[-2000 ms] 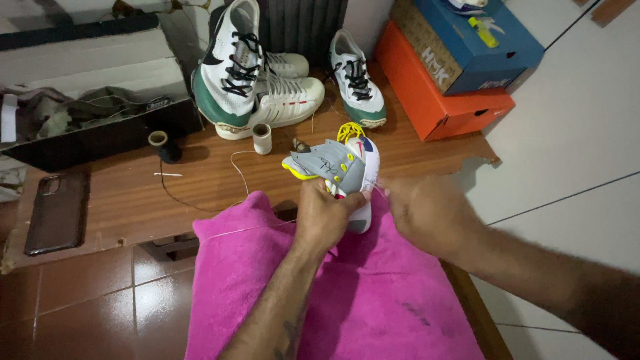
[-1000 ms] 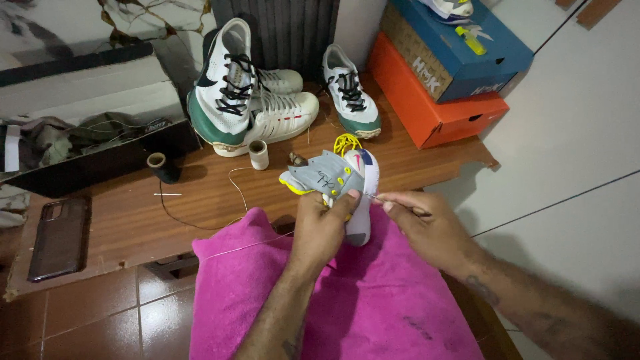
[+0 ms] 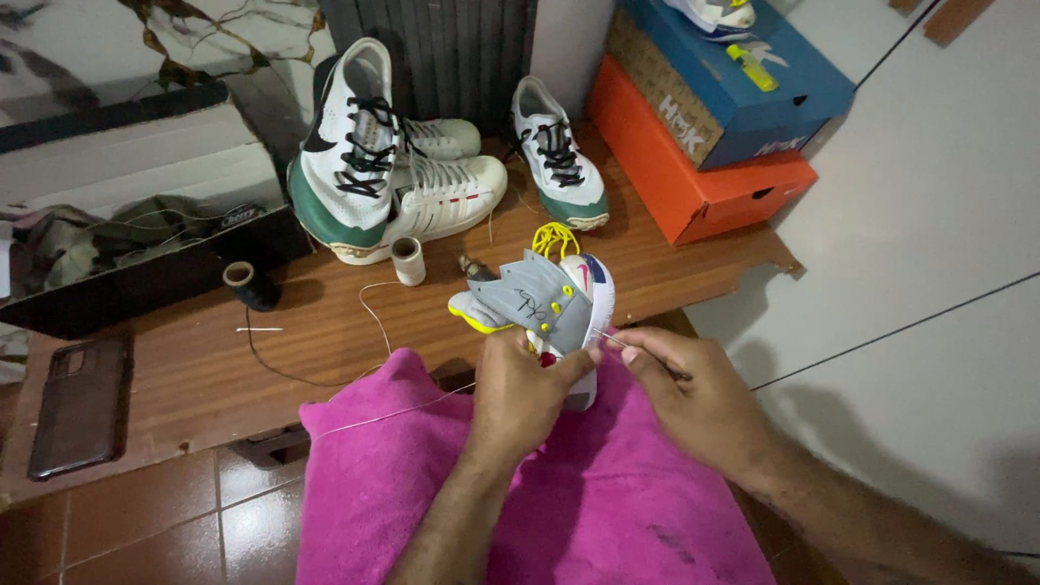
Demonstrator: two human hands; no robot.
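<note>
My left hand (image 3: 524,386) grips a white and grey sneaker (image 3: 602,301) with a yellow-edged part, above the pink cloth (image 3: 390,471) on my lap. A grey toothed piece (image 3: 528,296) with yellow loops and a dark scribble lies over the shoe's upper. In my right hand (image 3: 691,390) is a thin metal needle-like tool (image 3: 611,337), its tip at the edge of the white sole. Yellow laces (image 3: 556,239) bunch at the shoe's far end. A pale thread (image 3: 406,411) runs across the cloth to my left hand.
On the wooden bench (image 3: 187,390) stand a white thread spool (image 3: 408,262), a dark spool (image 3: 252,286), white-green sneakers (image 3: 561,158), cream sneakers (image 3: 455,191), an orange shoebox (image 3: 699,195) under a blue one (image 3: 747,106), a black box (image 3: 154,268) with camouflage cloth, and a phone case (image 3: 81,406).
My right hand was blurred beside the shoe in the oldest frame; it is now steadier, with the thin tool's tip against the sole edge. My left hand keeps its grip on the sneaker.
</note>
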